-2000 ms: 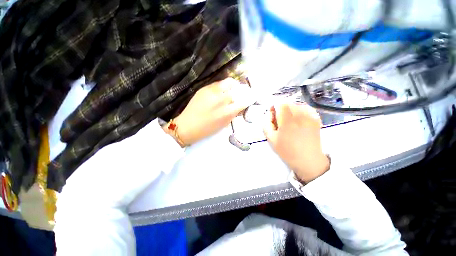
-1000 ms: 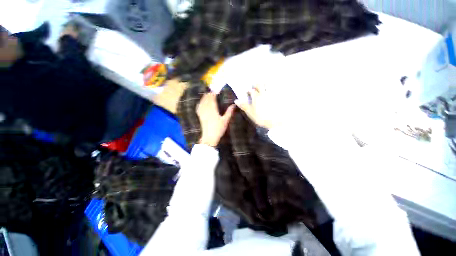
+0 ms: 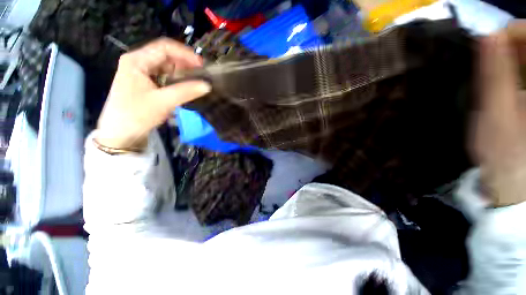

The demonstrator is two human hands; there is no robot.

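Note:
A dark brown plaid fabric piece point(image 3: 323, 78) with thin cream lines is stretched sideways in front of me, with a folded band along its upper edge. My left hand point(image 3: 147, 92) pinches its left end between thumb and fingers. My right hand point(image 3: 502, 115) is blurred and cut off by the right edge of the picture, at the dark right end of the cloth. How its fingers sit on the cloth is unclear.
Blue plastic point(image 3: 288, 31) and a red thing point(image 3: 233, 22) lie beyond the cloth. Yellow tape point(image 3: 398, 11) is at the top right. Bunched dark cloth point(image 3: 228, 184) lies below the panel. A white casing point(image 3: 63, 138) stands at the left.
The view has swung left, away from the sewing machine. The plaid piece, earlier gathered between both hands near the table, is now lifted and spread, with my hands far apart.

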